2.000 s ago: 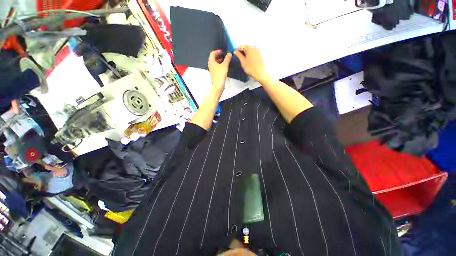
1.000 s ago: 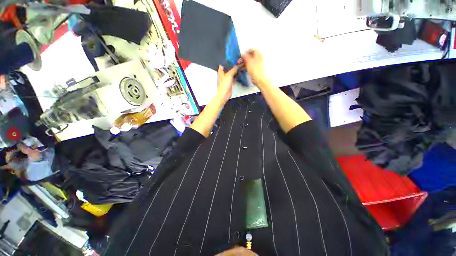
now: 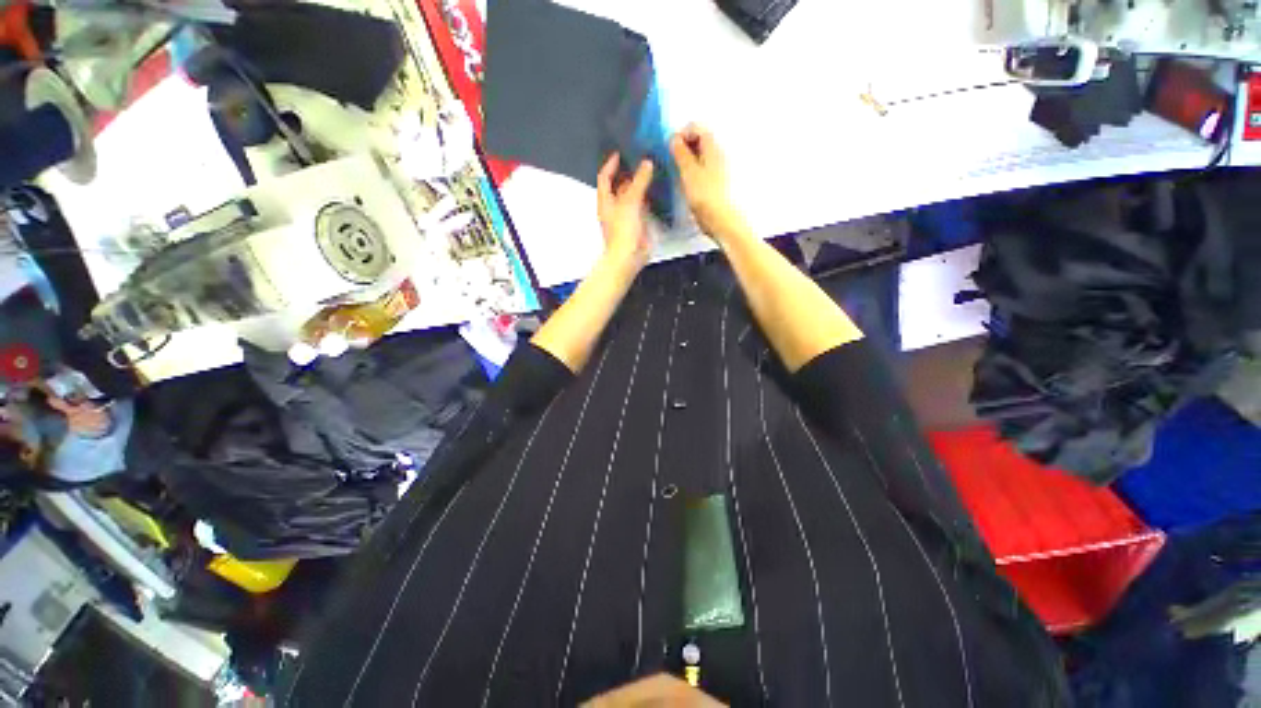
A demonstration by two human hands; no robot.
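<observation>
A dark grey cut panel [image 3: 560, 86] lies on the white table, its upper edge cut off by the picture's top. A blue edging [image 3: 654, 127] shows along its right side. My left hand [image 3: 625, 197] is at the panel's lower right, thumb and index finger on the dark cloth. My right hand [image 3: 700, 169] is just to its right, fingertips at the blue edge. The cloth under the fingers is small and blurred, so the exact hold of my right hand is hard to see.
The left sewing machine [image 3: 311, 242] stands beside the red lettered strip [image 3: 456, 49]. Another machine [image 3: 1175, 28] is at the top right, with dark pieces [image 3: 1086, 111] near it. Black work [image 3: 1093, 318] and a red bin [image 3: 1037, 512] are below the table at right.
Over the two seconds, the view has shifted. Since one second ago, my hands have moved slightly apart and up along the panel's blue edge, and less blue shows at its lower end.
</observation>
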